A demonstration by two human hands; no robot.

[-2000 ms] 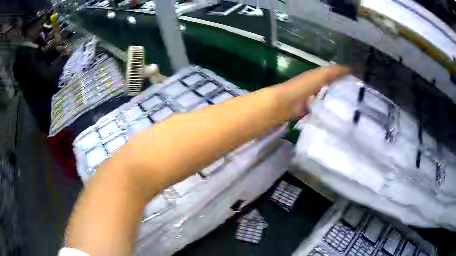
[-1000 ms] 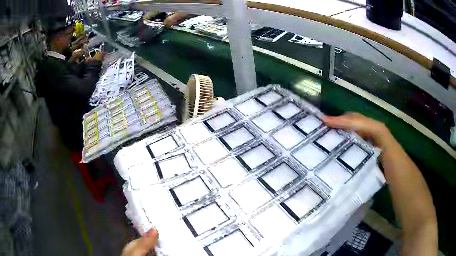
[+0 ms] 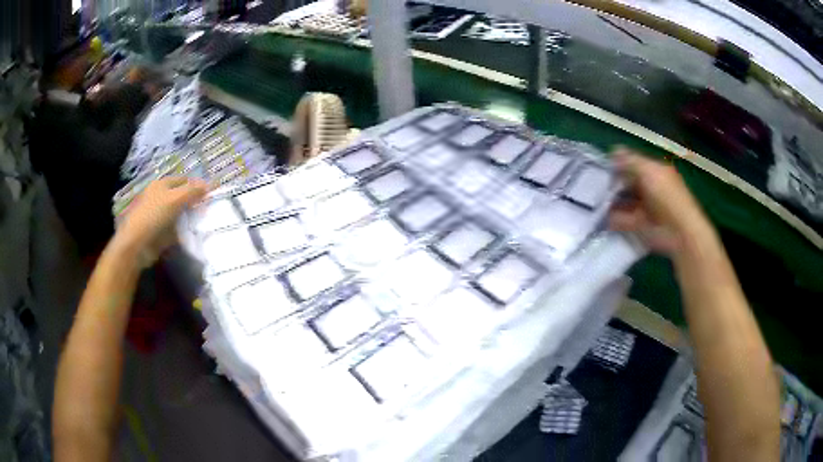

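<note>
A large white housing tray [image 3: 402, 271] lies on top of a thick white stack of trays [image 3: 505, 388] in front of me. It holds rows of dark-framed front housings with blank white lower halves. My left hand [image 3: 162, 212] is at the tray's far left corner, fingers on its edge. My right hand [image 3: 654, 203] is at the right corner, fingers at the edge. The picture is blurred, so the exact finger contact is hard to tell.
Loose keypads [image 3: 561, 406] lie on the dark bench right of the stack. Another tray [image 3: 668, 424] shows at the lower right. A beige fan [image 3: 320, 128] and a white post [image 3: 391, 72] stand behind, beside the green conveyor [image 3: 262, 68]. A person [image 3: 77, 144] is at the left.
My left hand has moved from the tray's near left edge to its far left corner. My right hand remains at the right corner. The view has shifted, showing more of the loose keypads.
</note>
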